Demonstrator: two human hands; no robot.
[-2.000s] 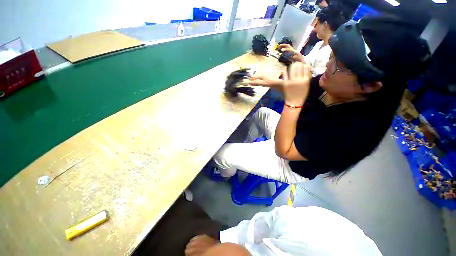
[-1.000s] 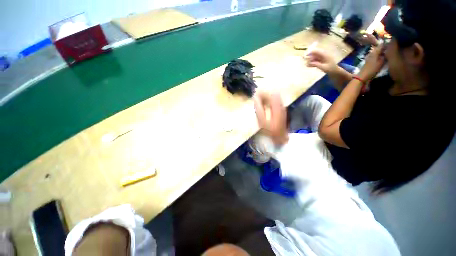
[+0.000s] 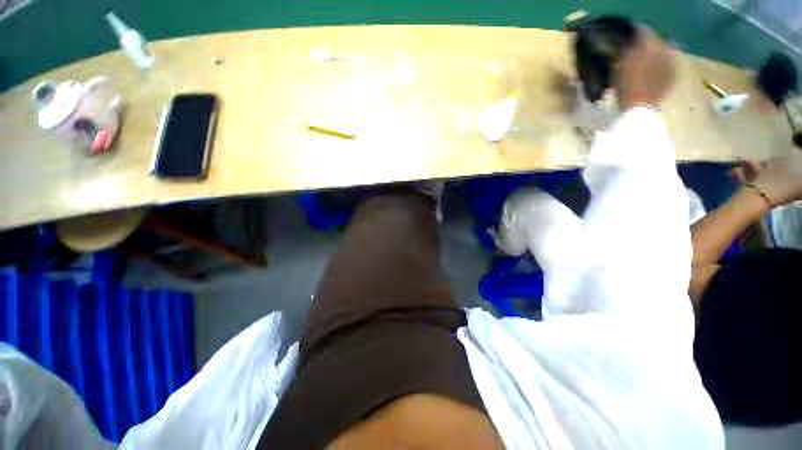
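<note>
A black shaggy ornament [image 3: 602, 54] is at the table's back edge, right of centre. My right hand [image 3: 646, 72], blurred, grips its right side. A white squeeze bottle with a yellow tip [image 3: 499, 119] lies on the table to the left of the ornament. A thin yellow stick, perhaps a lighter [image 3: 332, 131], lies near the middle. My left hand cannot be made out. A blurred skin-coloured shape is cut off by the bottom edge, and I cannot tell what it is.
Left on the tan table [image 3: 264, 75] are a black phone [image 3: 185, 136], a pink lidded mug [image 3: 88, 114] and a slim white bottle [image 3: 132, 44]. A coworker's arm [image 3: 734, 220], another bottle [image 3: 730, 104] and another black piece [image 3: 777, 77] are at right.
The view has swung down and left. My right hand has reached the ornament and closed on it. The forearm near the phone has left the picture. The yellow-tipped bottle now shows on the table.
</note>
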